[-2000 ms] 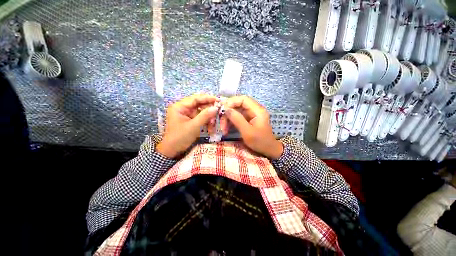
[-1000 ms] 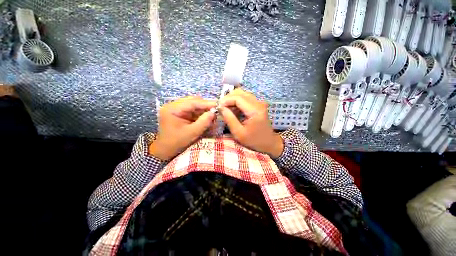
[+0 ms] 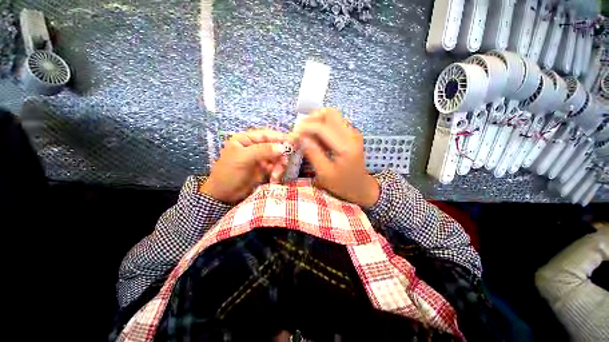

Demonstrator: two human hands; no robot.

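A white handheld fan body (image 3: 312, 85) points away from me, its wide end beyond my fingers and its narrow handle between my hands. My left hand (image 3: 248, 162) pinches a small dark-and-pale fitting (image 3: 288, 148) at its fingertips, beside the handle. My right hand (image 3: 336, 155) is at the handle's right side, its fingers bent and blurred; whether it grips anything is hidden. A pale dotted sheet (image 3: 389, 153) lies under and right of my hands, partly covered by them.
White fans (image 3: 461, 88) with red wires overlap in rows at the right. A single fan (image 3: 48, 68) lies far left. A pile of small grey fittings (image 3: 342, 12) is at the far edge. A whitish tape strip (image 3: 208, 60) crosses the bubble wrap. Another person's sleeve (image 3: 575, 284) shows lower right.
Since one second ago, my right hand has shifted slightly up and blurred, its fingers apart from my left fingertips. Earlier, both hands' fingertips met at the handle. The view has shifted slightly since the first frame.
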